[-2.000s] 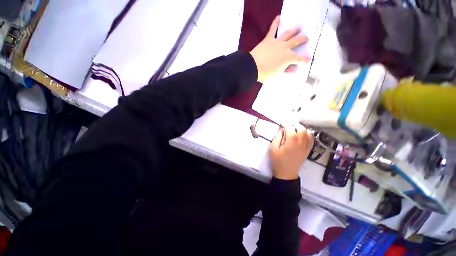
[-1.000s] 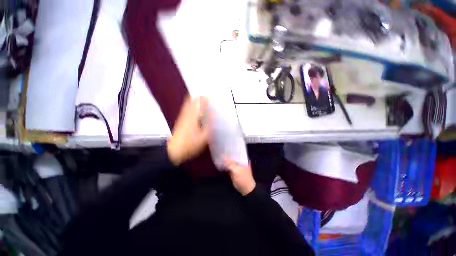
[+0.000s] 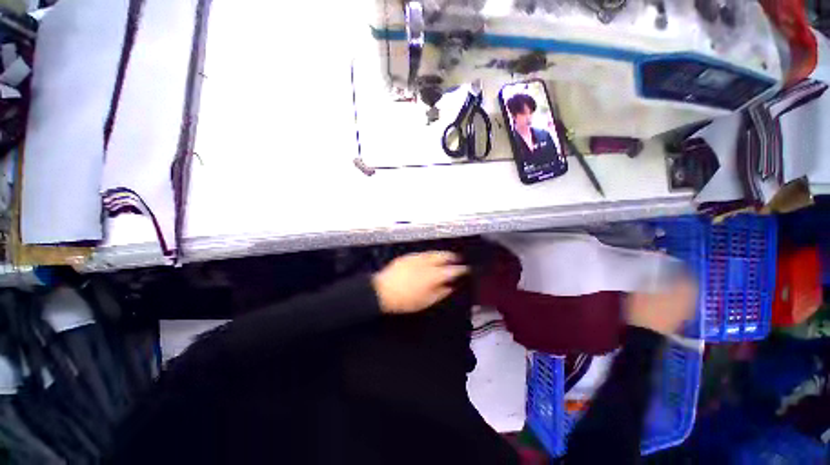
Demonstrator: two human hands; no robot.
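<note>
Maroon and white fabric pieces (image 3: 569,318) lie heaped over a blue basket, just below the table edge. My right hand (image 3: 662,304) is blurred at the far right end of the heap, over the cloth; whether its fingers grip the cloth cannot be told. My left hand (image 3: 419,281) is in front of my body, below the table edge, with its fingertips beside the dark left end of the heap. It shows no cloth in its grasp.
The white table (image 3: 291,118) carries long white panels (image 3: 68,118) at left. Black-handled scissors (image 3: 469,127), a lit smartphone (image 3: 534,132) and a thin dark stick (image 3: 585,163) lie below the sewing machine (image 3: 582,27). A blue basket (image 3: 737,281) stands at right.
The maroon and white piece held by both hands has left the table and lap front. My right hand has moved right to the heap; my left hand has moved right, off the piece.
</note>
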